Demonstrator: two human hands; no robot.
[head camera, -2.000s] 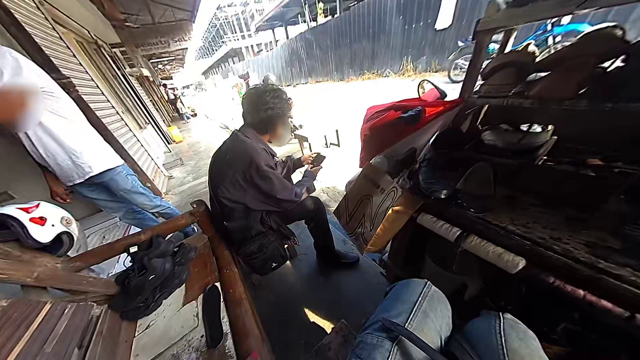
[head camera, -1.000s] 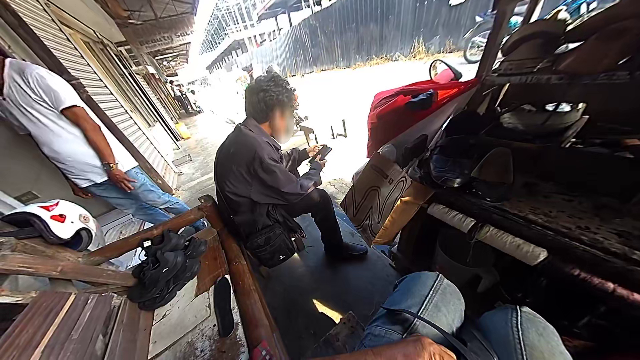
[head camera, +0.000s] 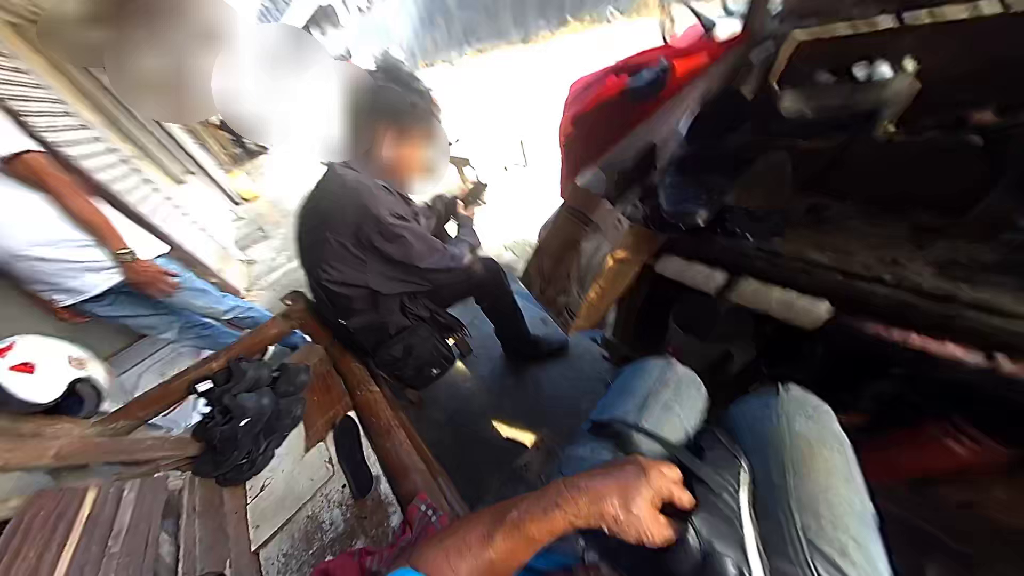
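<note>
My left hand (head camera: 636, 500) reaches in from the bottom of the view, its fingers curled at a black bag-like item (head camera: 712, 512) with a light edge, which lies between my knees on my lap. Whether the fingers grip it is blurred. A dark strap (head camera: 652, 440) crosses my jeans (head camera: 808, 472) just above the hand. My right hand is out of view.
A seated person in dark clothes (head camera: 376, 240) holds a phone; another in a white shirt (head camera: 64, 216) stands left. Black shoes (head camera: 248, 416) hang on a wooden rail (head camera: 192, 372) near a white helmet (head camera: 52, 376). Dark shelves (head camera: 896, 280) rise at right; a red cloth (head camera: 632, 88) lies beyond.
My left hand has come up from the bottom edge to the black item between my knees. The view has swung. The black item shows more fully now.
</note>
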